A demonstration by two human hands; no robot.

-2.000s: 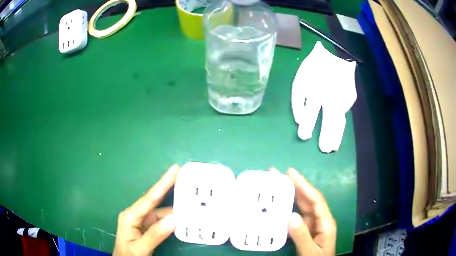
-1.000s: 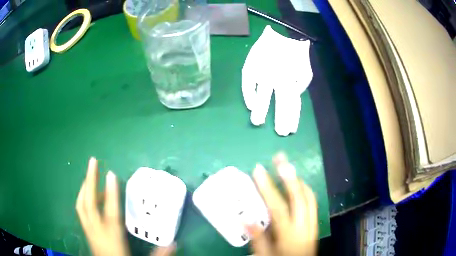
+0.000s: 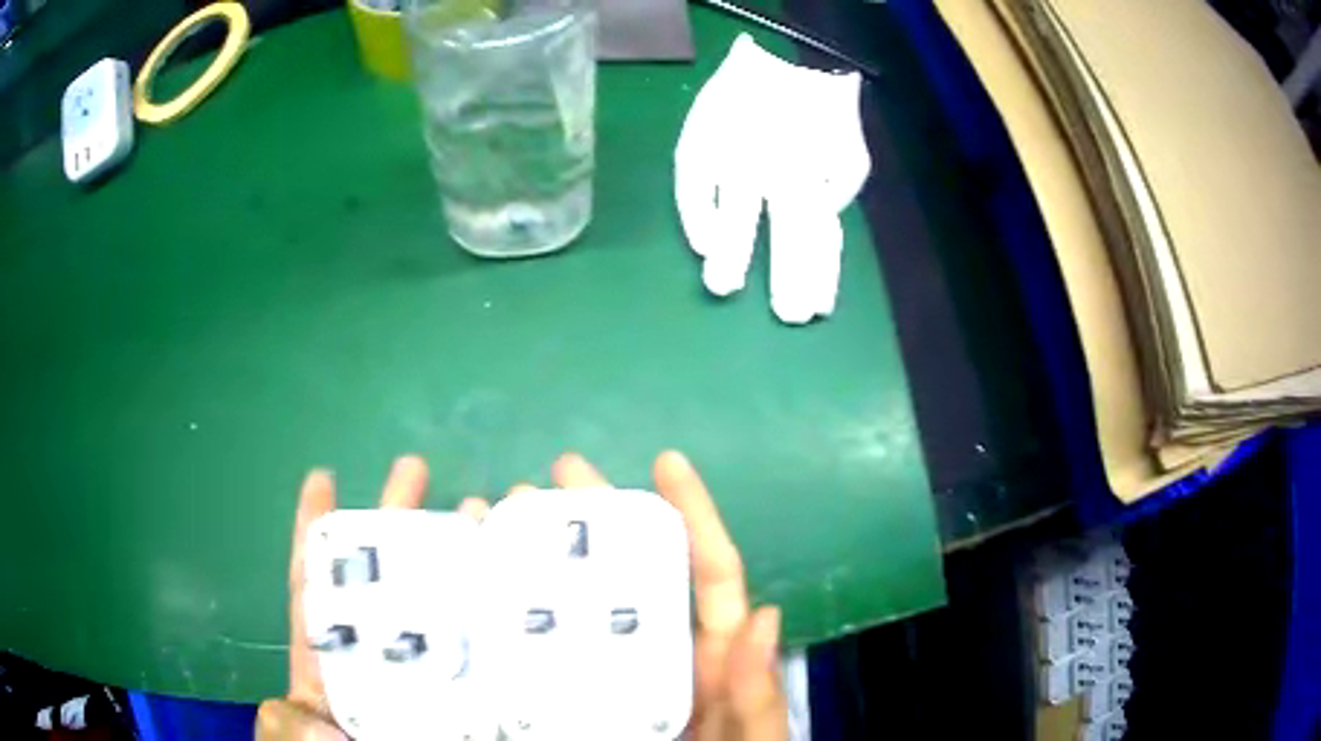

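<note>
Two white wall sockets are held side by side at the bottom centre, plug prongs facing up. My left hand [image 3: 300, 637] holds the left socket [image 3: 406, 608] from its left side and from beneath. My right hand [image 3: 724, 623] holds the right socket [image 3: 587, 579] from its right side, with fingertips showing behind its top edge. The sockets touch or slightly overlap. Their lower edges are cut off by the picture's edge. Parts of both hands are hidden under the sockets.
The green mat [image 3: 478, 377] bears a clear bottle [image 3: 510, 145], a white glove [image 3: 775, 167], yellow tape [image 3: 380, 36], masking tape [image 3: 145, 90], a single socket [image 3: 97, 120], a grey-brown pad [image 3: 645, 29] and a dark rod [image 3: 790, 32]. Cardboard sheets [image 3: 1202, 188] lie right, above rows of sockets [image 3: 1079, 623].
The two sockets have gone from slots up, held together, through being apart and turning, to prongs up and together again. The view has shifted, so the bottle and glove appear further left and higher.
</note>
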